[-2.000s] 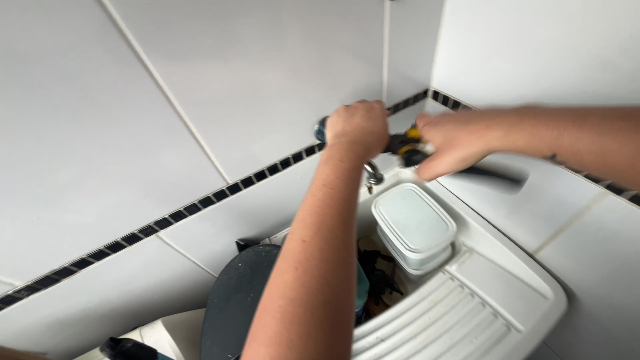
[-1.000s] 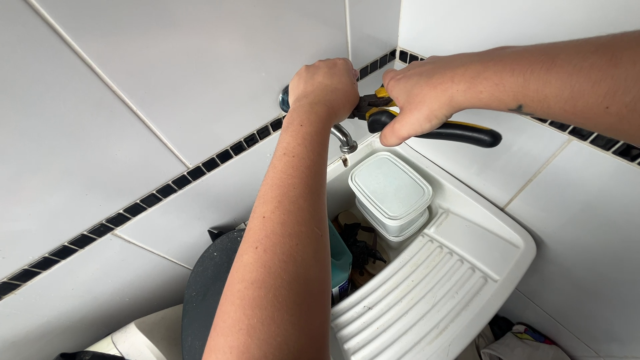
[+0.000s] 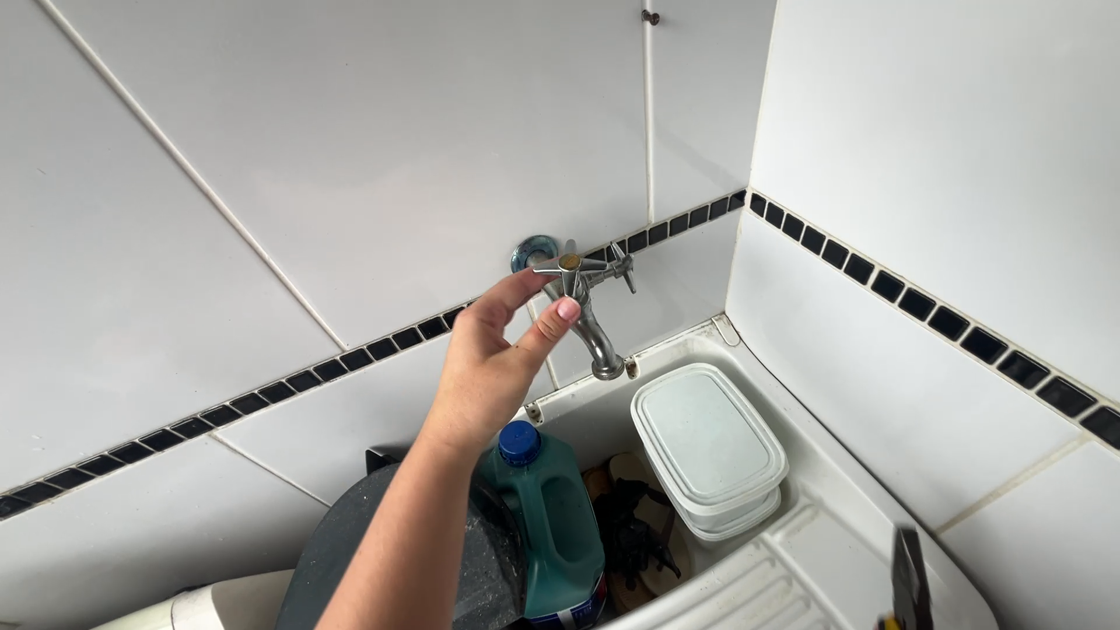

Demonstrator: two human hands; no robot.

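My left hand [image 3: 494, 359] reaches up to a metal wall tap [image 3: 595, 328], its thumb and fingers around the lower left of the cross handle [image 3: 570, 264]. A second, smaller cross handle [image 3: 623, 267] sticks out on the tap's right side. The tap's round wall flange [image 3: 534, 254] shows behind the fingers. The spout points down over the back rim of a white plastic laundry sink [image 3: 840, 525]. At the bottom right, the dark metal jaws of pliers [image 3: 912, 569] show, blurred, with a bit of yellow at the frame's edge. My right hand is out of view.
Stacked white lidded plastic containers [image 3: 710, 437] stand in the sink beside dark, tangled items [image 3: 634, 534]. A teal jug with a blue cap [image 3: 547, 525] is left of them, next to a dark round object [image 3: 350, 542]. Tiled walls [image 3: 394, 175] meet behind the sink.
The pliers have moved away from the tap to the bottom right, and my right hand has left the view. My left hand now holds the tap handle from below, leaving the tap exposed.
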